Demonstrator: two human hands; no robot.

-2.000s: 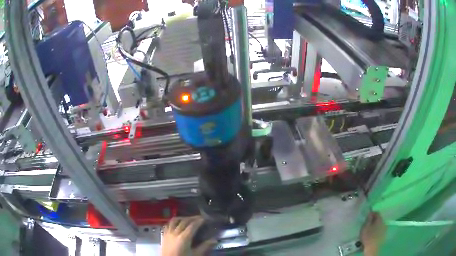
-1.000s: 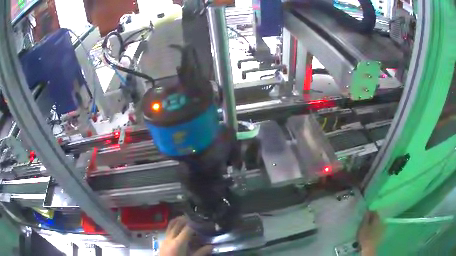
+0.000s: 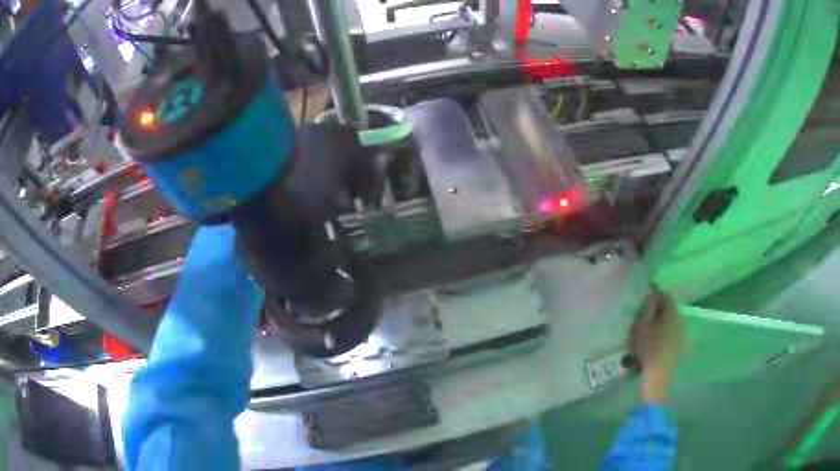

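The black inspection camera with a blue band leans over the bench at centre left. Its round lens end is just above the silver fixture, and bright light falls on the metal there. My left sleeve reaches forward behind the camera, which hides my left hand. My right hand is at the bench's right edge, above and beside the small switch plate. Its fingers are curled, with a thin dark shape at the fingertips; whether it is held is unclear. No small workpiece can be made out.
A dark front block lies nearest my body. Two slanted metal guide plates stand behind the bench, with a red light beside them. Frame posts rise at both sides. A red bin is partly hidden at left.
My view has tilted down and shifted right. My left hand has left the fixture area and the arm now extends forward behind the camera. My right hand stays near the switch plate.
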